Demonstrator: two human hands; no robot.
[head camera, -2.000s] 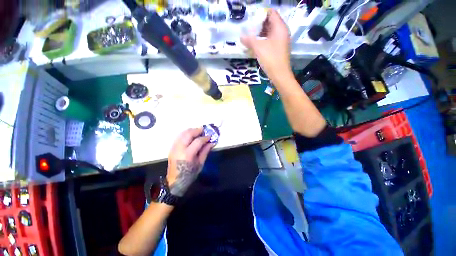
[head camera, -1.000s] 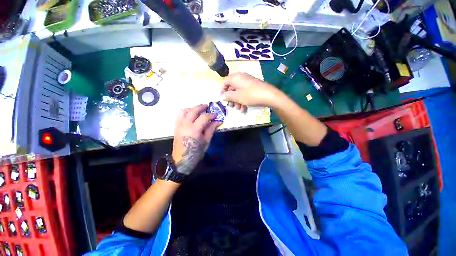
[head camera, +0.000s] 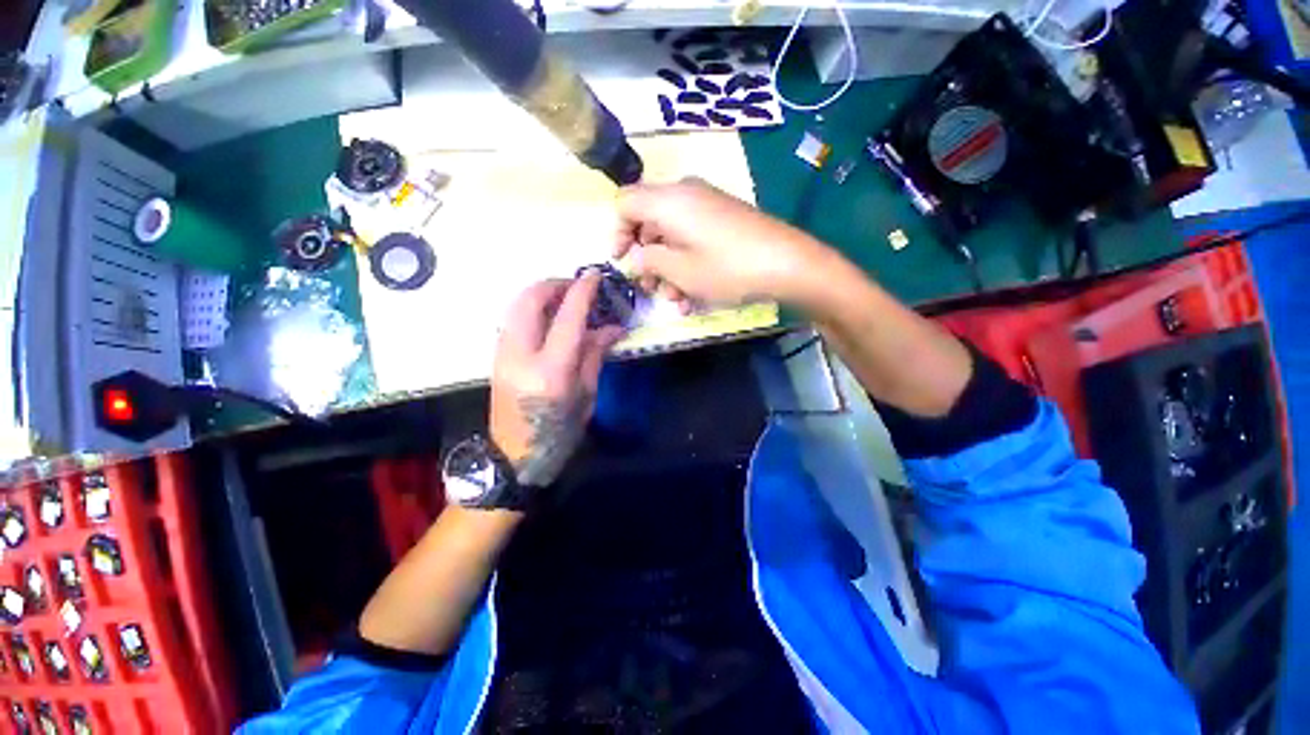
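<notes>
My left hand (head camera: 549, 359) holds a small dark round device unit (head camera: 609, 299) between thumb and fingers, just above the front edge of the cream board (head camera: 496, 216). My right hand (head camera: 697, 247) is bent over the unit's right side, its fingertips close together at the unit; whether they pinch a tiny part is too small to tell. The electric screwdriver (head camera: 553, 98) hangs above, its dark tip just over my right hand's fingers. A flat black ring (head camera: 402, 261) and round black subassemblies (head camera: 371, 167) lie on the board's left side.
Black oval stickers (head camera: 716, 89) lie on a white sheet at the back. A fan (head camera: 968, 144) stands right. At left are a green tape roll (head camera: 216, 234), clear plastic and a red-lit switch (head camera: 118, 404). Red crates (head camera: 161, 553) hold units at left; a dark parts tray (head camera: 1200, 495) is at right.
My right hand has come down from the shelf to the unit in my left hand. Over the last second it moved slightly closer, and the unit now looks darker and tilted. The view has shifted.
</notes>
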